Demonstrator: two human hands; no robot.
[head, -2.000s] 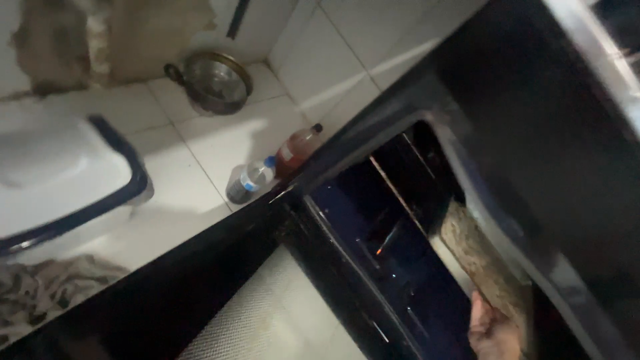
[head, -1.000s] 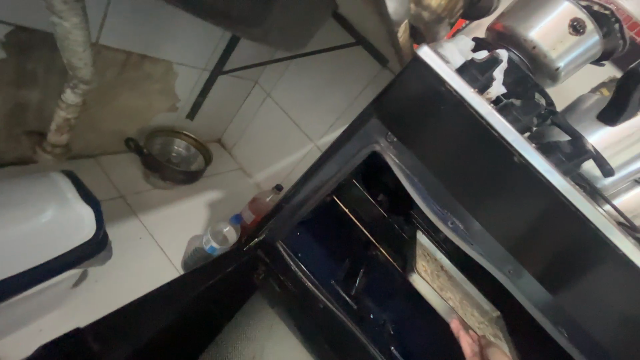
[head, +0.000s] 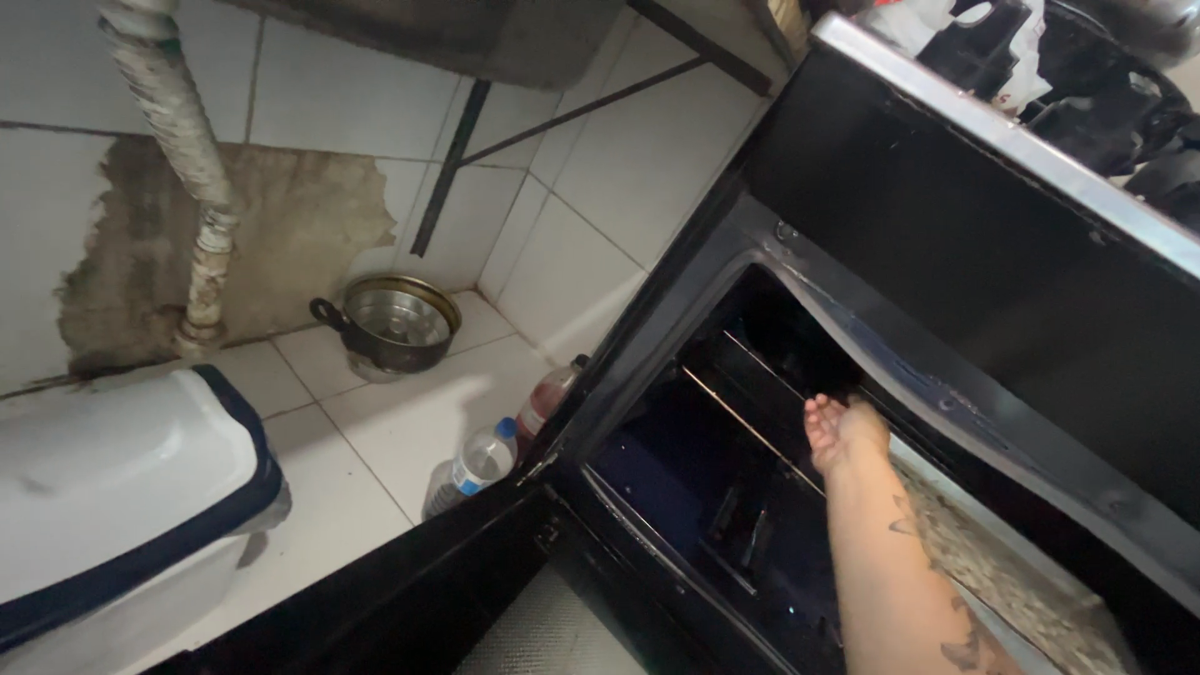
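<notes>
A tattooed forearm reaches from the lower right into the oven and ends in my right hand (head: pixel 847 433). The palm side partly faces the camera, the fingers are loosely curled, and nothing shows in them. Just right of the hand and forearm, a metal baking tray (head: pixel 1008 553) with a pale, lumpy, crumb-like content lies inside the oven; the forearm covers part of its near edge. A thin oven rack wire (head: pixel 741 417) runs left of the hand. My left hand is out of view.
The lowered oven door (head: pixel 375 586) spans the bottom. Left of the oven, two plastic bottles (head: pixel 483 457), a metal pot (head: pixel 398 323) and a white bin with a dark rim (head: pixel 122 487) stand on tiles. The stove top's metal edge (head: pixel 1022 141) is at upper right.
My right hand was at the tray's near end, touching it; now it is deeper in the oven, near the tray's far end, with its fingers off the tray.
</notes>
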